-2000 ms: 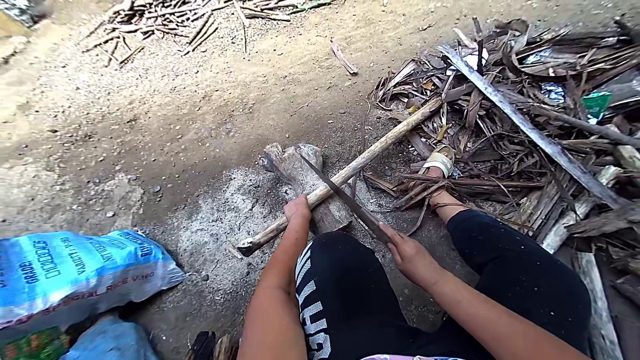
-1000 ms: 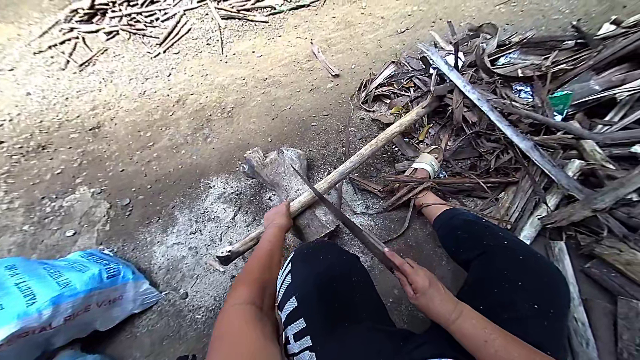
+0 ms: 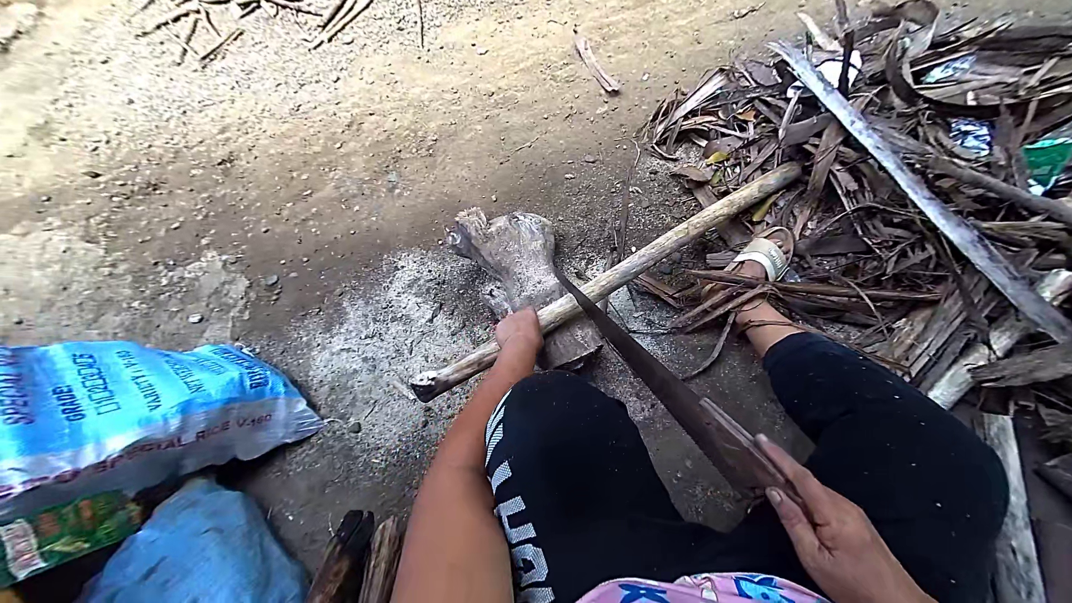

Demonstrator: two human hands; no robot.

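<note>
My left hand (image 3: 518, 333) is closed around a long wooden pole (image 3: 662, 253), which lies at a slant across a wooden block (image 3: 521, 251) on the ground. In my right hand (image 3: 825, 523) is the rear end of a handsaw (image 3: 662, 381). Its long, dark blade slants up and left, crosses the pole just right of my left hand, and has its tip over the block. The saw's handle is mostly hidden by my fingers.
Pale dust surrounds the block. A pile of split wood and dry bark (image 3: 846, 201) lies at the right, beside my sandaled foot (image 3: 762, 255). Blue and white rice sacks (image 3: 151, 402) lie at the left. Sticks (image 3: 339, 18) lie at the top left.
My right hand and the saw have drawn back toward my body, down and to the right. My left hand stays on the pole.
</note>
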